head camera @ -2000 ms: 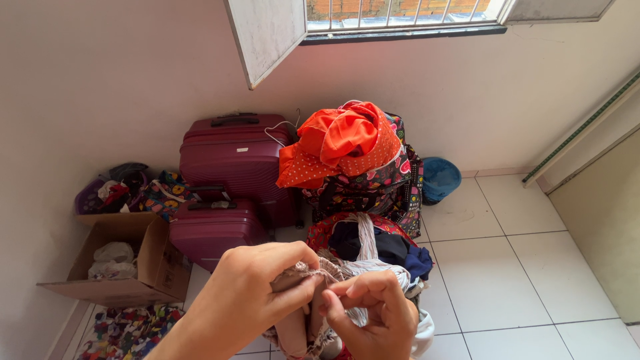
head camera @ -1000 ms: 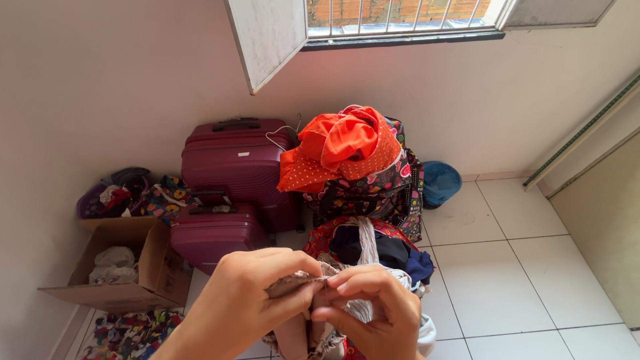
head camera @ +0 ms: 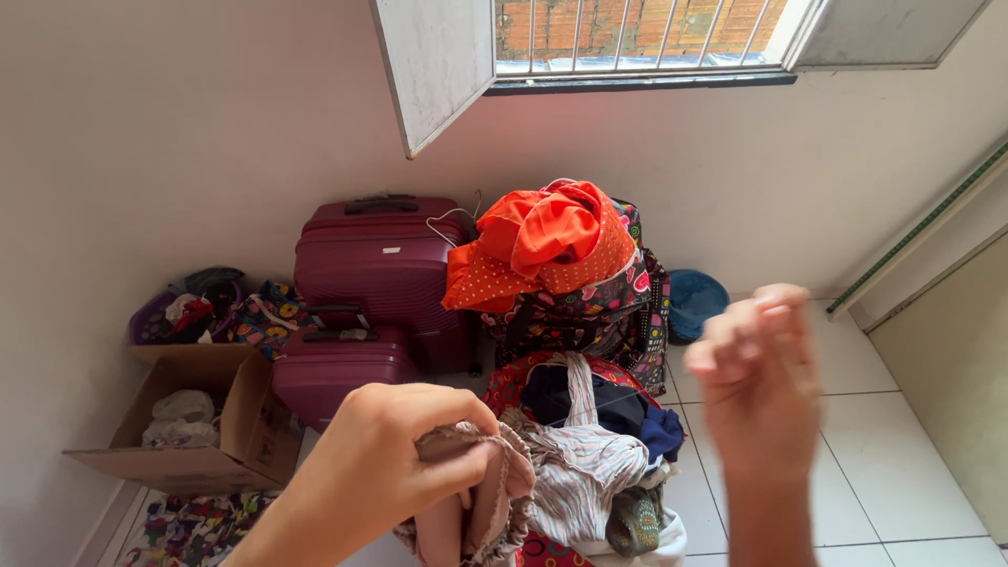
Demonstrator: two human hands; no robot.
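My left hand pinches the gathered edge of a beige fabric piece between thumb and fingers at lower centre. Raised to the right and blurred, my right hand has its fingertips drawn together. A thin thread runs from the fabric's edge toward the right hand; whether a needle is between those fingers cannot be made out. Behind the fabric, a striped cloth and dark blue clothes lie heaped in a red patterned bag.
Two maroon suitcases stand by the wall, beside a patterned bag topped with orange dotted cloth. Around them are a blue bucket, a cardboard box, a purple basket and a multicoloured mat. The window shutter juts inward.
My right hand has moved away from the fabric, up and to the right, and a thread now shows stretched between. My left hand still holds the fabric in about the same place.
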